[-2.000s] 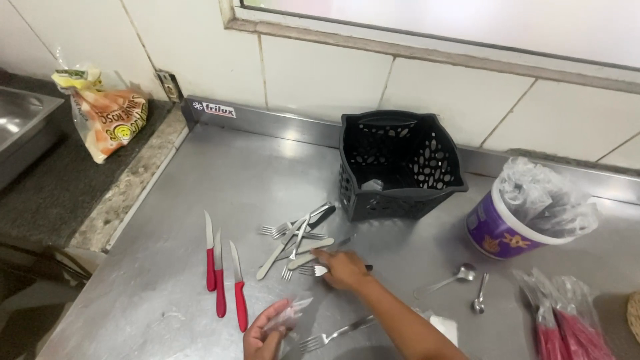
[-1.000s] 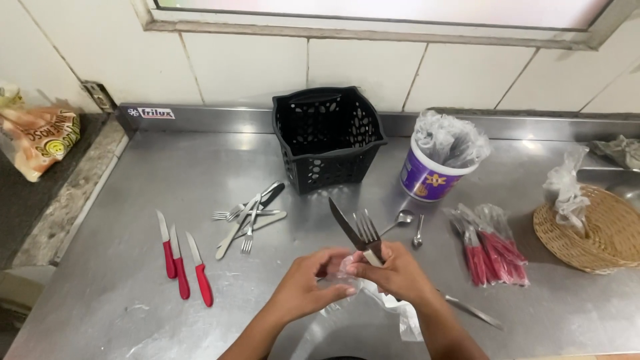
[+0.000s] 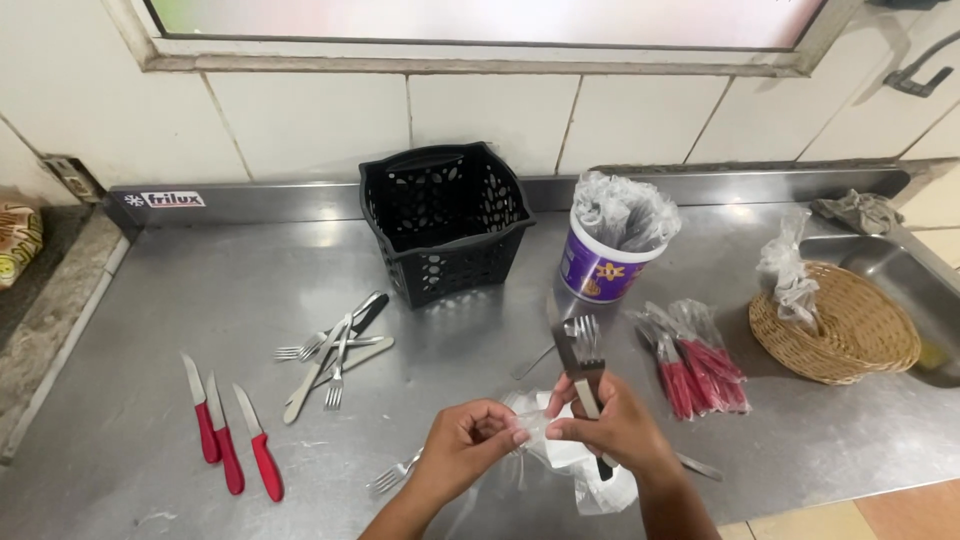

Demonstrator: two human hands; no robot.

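My right hand [image 3: 611, 427] holds a fork [image 3: 588, 349] and a knife [image 3: 568, 352] together, tips upward. My left hand [image 3: 476, 439] pinches a clear plastic bag [image 3: 531, 427], whose other side touches my right fingers. White paper and plastic [image 3: 566, 450] lie beneath the hands. A loose fork [image 3: 394, 474] rests by my left wrist. Further left is a crossed pile of forks and knives [image 3: 341, 349], then several red-handled knives [image 3: 225, 442] side by side. A spoon or similar utensil [image 3: 534, 361] lies partly hidden behind the held knife.
A black plastic basket [image 3: 457, 262] stands at the back beside a purple tub [image 3: 604, 266] of plastic-wrapped items. Bagged red-handled cutlery [image 3: 694, 367] lies to the right, near a wicker basket [image 3: 840, 330] with a plastic bag, a sink [image 3: 885, 262] and a grey cloth [image 3: 859, 211].
Two seconds ago my right hand was at the cutlery pile; it now holds a fork and knife near the plastic bag. Since one second ago, both hands remain close together. The view has shifted right.
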